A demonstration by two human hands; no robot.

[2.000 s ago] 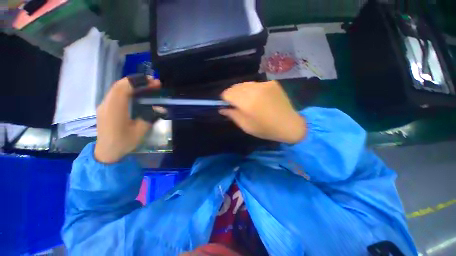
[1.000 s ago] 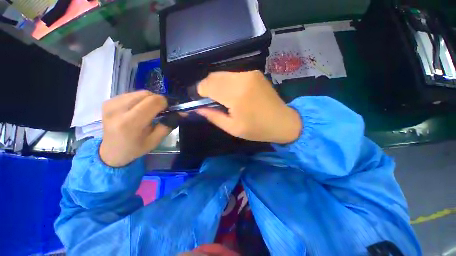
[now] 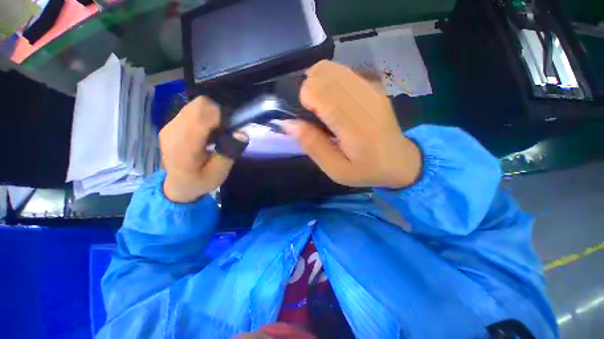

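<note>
A tablet (image 3: pixel 259 112) is held between my two hands in front of my chest, tilted, with a bright blurred edge towards me. My left hand (image 3: pixel 197 149) grips its left end, a black finger cot on the thumb. My right hand (image 3: pixel 354 126) grips its right end, with the fingers curled over the far side. The tablet's ends are hidden by my fingers. Below the hands a pale surface (image 3: pixel 275 144) shows, too blurred to name. Behind them a dark tablet (image 3: pixel 255 36) lies in a black foam tray (image 3: pixel 326 50).
A floppy white stack (image 3: pixel 98 126) stands at left beside a small blue bin (image 3: pixel 165 99). White paper (image 3: pixel 405 56) with red specks lies right of the trays. Another black tray with an open tablet unit (image 3: pixel 548 59) is at far right. A large blue crate (image 3: pixel 46 278) is at lower left.
Both hands have risen slightly with the tablet, and its angle has changed. The right hand now covers part of the white paper. A pale surface has come into view below the hands.
</note>
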